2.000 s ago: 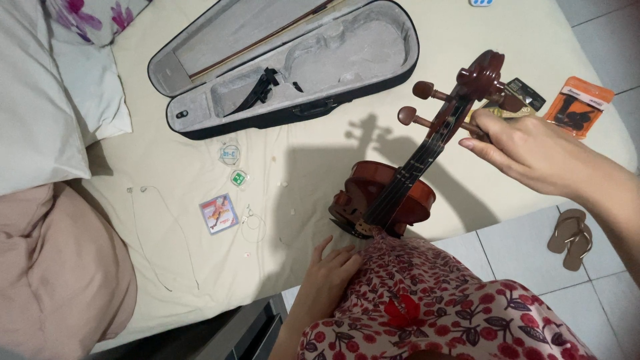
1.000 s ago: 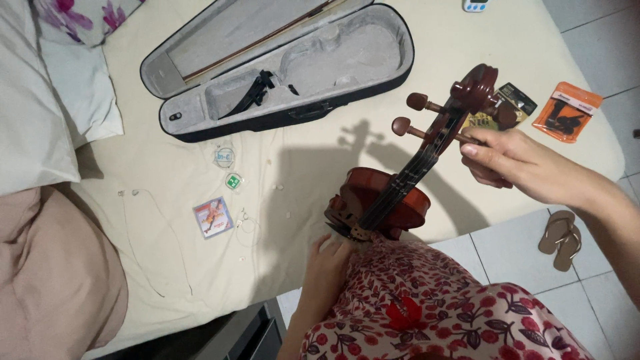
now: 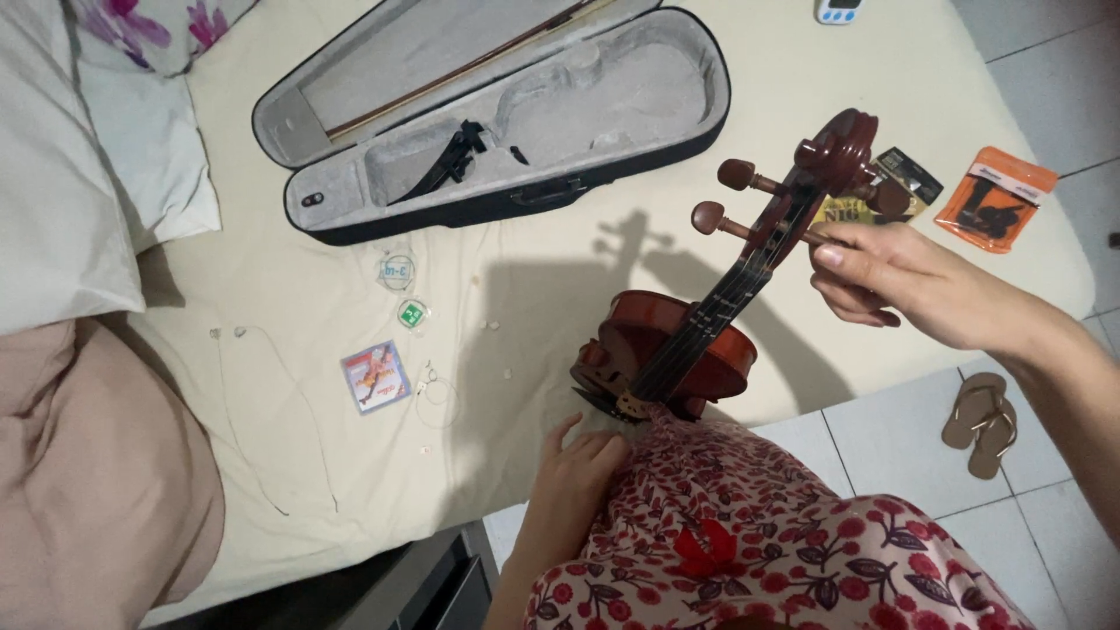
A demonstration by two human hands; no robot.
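Note:
A reddish-brown violin (image 3: 710, 337) stands tilted, its lower end against the patterned dress and its scroll up at the right. My right hand (image 3: 862, 271) has its thumb and fingers closed on a wooden tuning peg (image 3: 818, 236) beside the pegbox. Two more pegs stick out on the pegbox's left side. My left hand (image 3: 582, 459) is low by the violin's bridge and tailpiece end, one finger raised; whether it grips anything is hidden. To the left on the bed lie a square string packet (image 3: 376, 377), coiled strings in small sleeves (image 3: 412, 312) and two loose strings (image 3: 229, 429).
An open violin case (image 3: 516, 188) with a bow (image 3: 464, 70) in its lid lies at the top. An orange pouch (image 3: 996, 199), a black and yellow package (image 3: 910, 179) and a small white device (image 3: 837, 10) rest on the right. Flip-flops (image 3: 980, 424) sit on the tiled floor.
My left hand, seen on the dress two seconds ago, is beside the violin's lower end. My right hand stays at the pegbox.

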